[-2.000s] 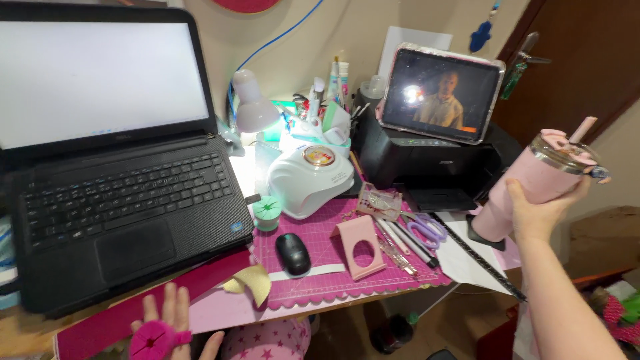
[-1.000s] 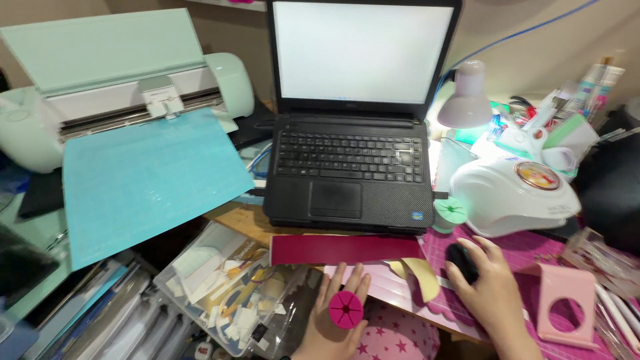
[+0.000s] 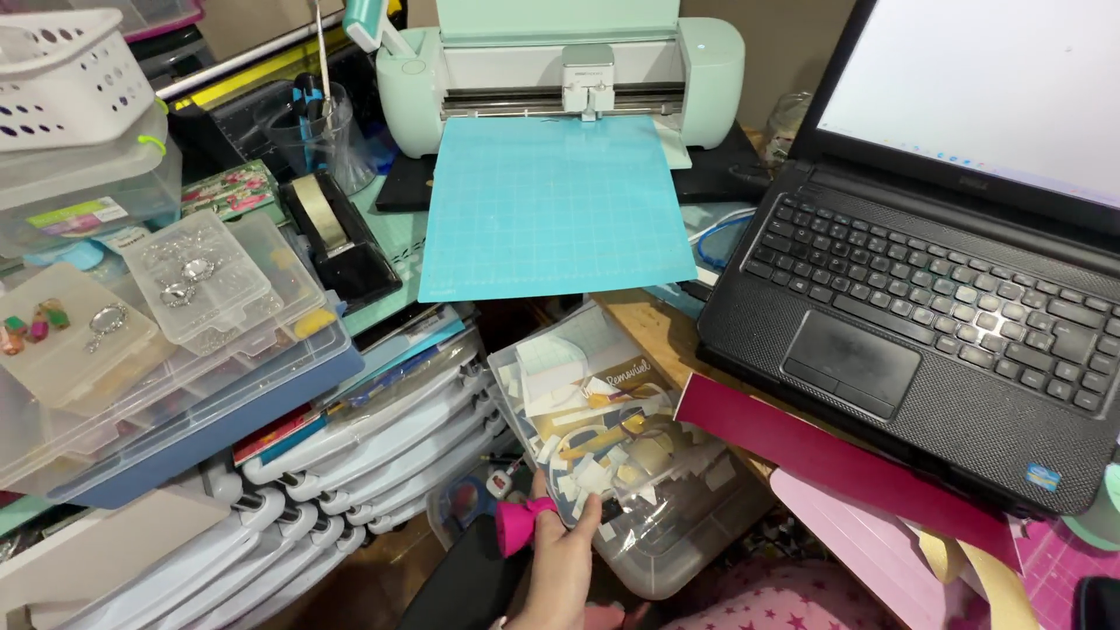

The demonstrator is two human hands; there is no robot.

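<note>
My left hand (image 3: 564, 556) is at the bottom centre, a pink silicone cup-shaped holder (image 3: 518, 523) on one finger. Its thumb and fingers pinch the near edge of a clear plastic tray (image 3: 529, 376) that holds vinyl and paper scraps. Under the tray is a larger clear plastic box (image 3: 669, 569). Skin at the very bottom edge may be fingertips of my right hand; too little shows to tell. Above the tray, a mint cutting machine (image 3: 713, 83) carries a turquoise gridded cutting mat (image 3: 560, 210). A black laptop (image 3: 853, 363) stands to the right, its screen lit.
Organiser boxes (image 3: 201, 420) and a white basket (image 3: 66, 83) are stacked at left, beside a black tape dispenser (image 3: 359, 271). Light-coloured drawer fronts (image 3: 350, 477) lie below. A dark pink strip (image 3: 840, 468) and gold scrap (image 3: 989, 577) lie along the desk's front edge.
The view has swung far left. My left hand has left the desk's front edge and taken hold of the scrap tray. My right hand was on the mouse one second ago.
</note>
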